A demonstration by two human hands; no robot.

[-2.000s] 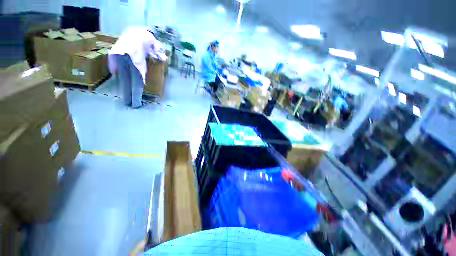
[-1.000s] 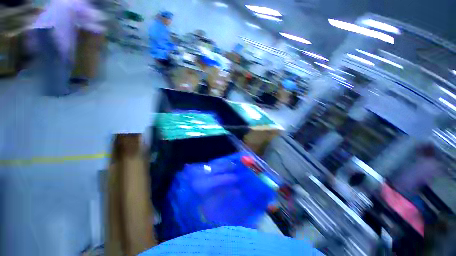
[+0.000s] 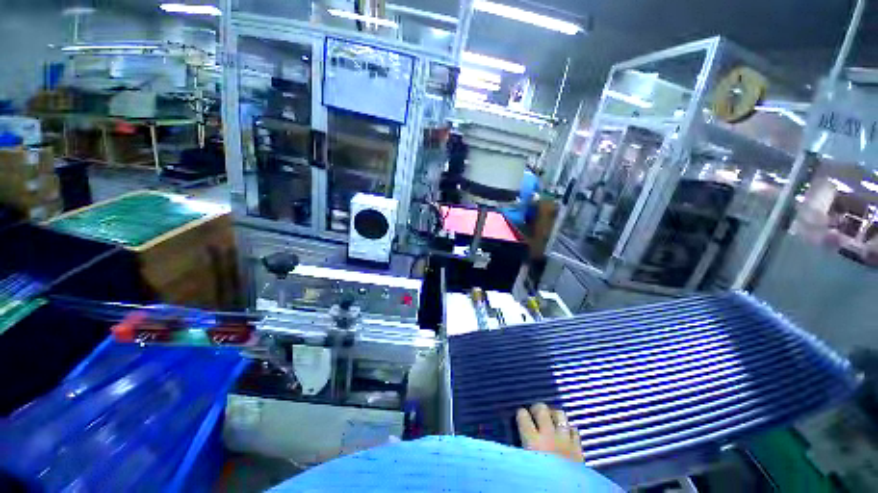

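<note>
My right hand (image 3: pixel 551 432) shows at the bottom centre-right, back of the hand up and cut off below by the blue cap brim. Its fingertips rest at the lower left part of a large dark blue-purple ridged slab (image 3: pixel 635 371). The slab slants, with parallel shiny ridges. A small dark patch lies beside the fingertips; whether it is held is not clear. My left hand is not in view.
A pale bench machine (image 3: pixel 337 289) with metal rails stands ahead. Glossy blue sheets (image 3: pixel 125 414) lie at left, with a dark rod bearing red blocks (image 3: pixel 140 328). A carton (image 3: pixel 193 265) carries a green panel (image 3: pixel 144 218). A round-fronted unit (image 3: pixel 373 228) stands behind.
The view has swung right, from the floor, cartons and black bins to the machine and ridged slab. The blue sheets now lie at far left. My right hand has come into view.
</note>
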